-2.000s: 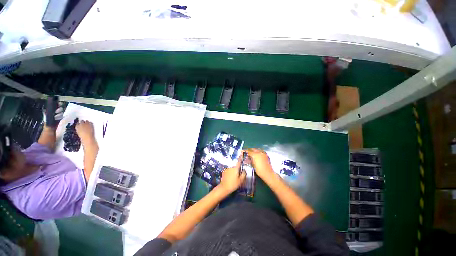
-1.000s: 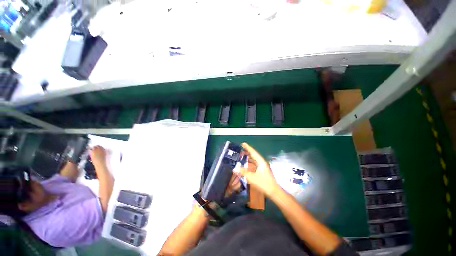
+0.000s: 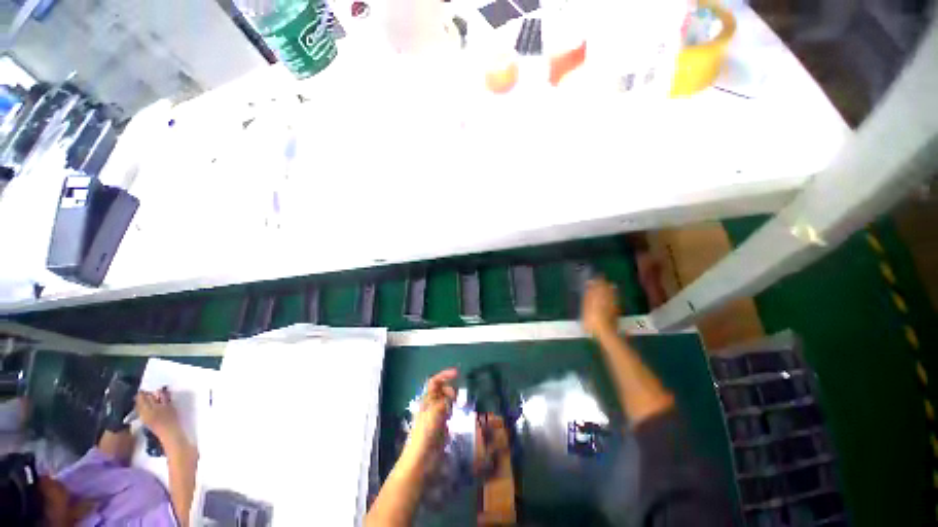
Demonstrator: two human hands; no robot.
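My left hand [image 3: 437,403] is over the green work surface left of the orange block, fingers apart, with nothing seen in it. My right hand [image 3: 600,307] reaches over the white rail to the conveyor, blurred, its fingertips at a dark housing [image 3: 581,278]; whether it grips it I cannot tell. A blurred dark part [image 3: 488,385] lies at the far end of the orange block [image 3: 497,484]. Small dark parts [image 3: 586,437] lie on glossy film to the right. Shiny film left of the block is blurred and partly behind my left forearm.
Spaced housings [image 3: 470,295] lie on the green conveyor. A white shelf [image 3: 411,175] crosses above it, bearing a black device, a green bottle and yellow tape. A white sheet [image 3: 298,412] with a housing is at left, beside a neighbouring person in lilac. Stacked dark trays [image 3: 777,432] stand at right.
My left hand has let go of the dark housing it held. My right hand has moved away from it, forward and right to the conveyor. The view has tilted up, showing more of the shelf.
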